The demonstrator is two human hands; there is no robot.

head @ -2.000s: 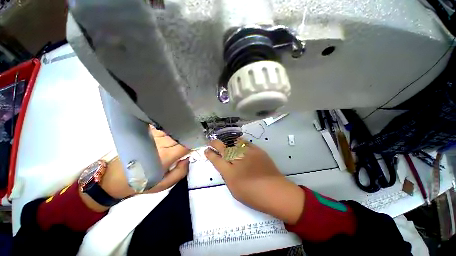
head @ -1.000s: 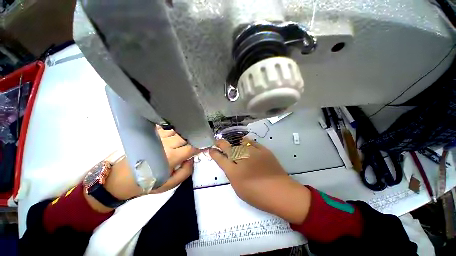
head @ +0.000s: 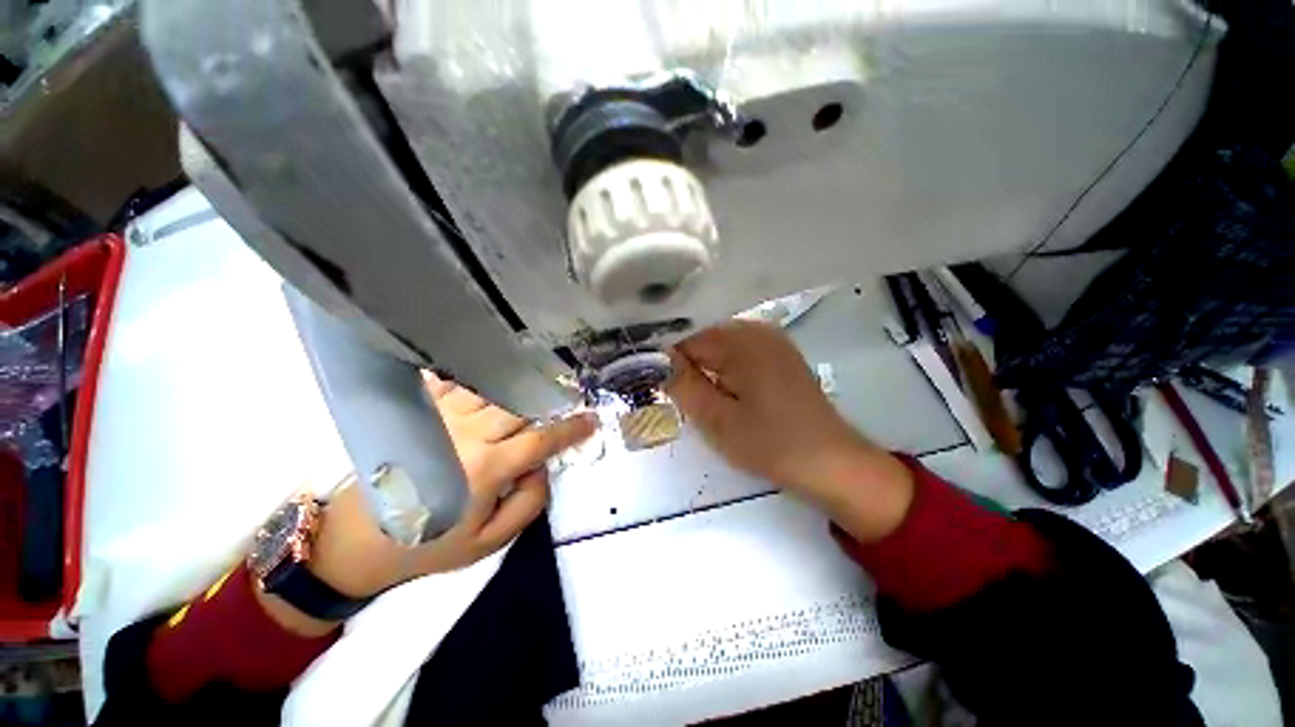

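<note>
The white garment (head: 364,653) with its black section (head: 500,625) hangs over the table's front edge and runs up under my left hand. My left hand (head: 490,462) lies left of the presser foot, its index fingertip on the white cloth edge and the other fingers bent over the cloth. My right hand (head: 767,405) is just right of the needle area, fingertips together beside the machine head; whether they hold anything cannot be seen. The tan seam guide (head: 652,423) lies between the hands. The needle is hidden.
The sewing machine head (head: 909,156) with its white knob (head: 642,230) hangs over the work. The grey lamp tube (head: 372,412) stands over my left hand. Black shears (head: 1077,443) and a brown-handled tool (head: 987,398) lie right. A red tray (head: 88,426) is at far left.
My right hand has left the cloth and moved up and right, beside the machine head, uncovering the tan guide. My left index finger has straightened onto the cloth. The camera view has shifted.
</note>
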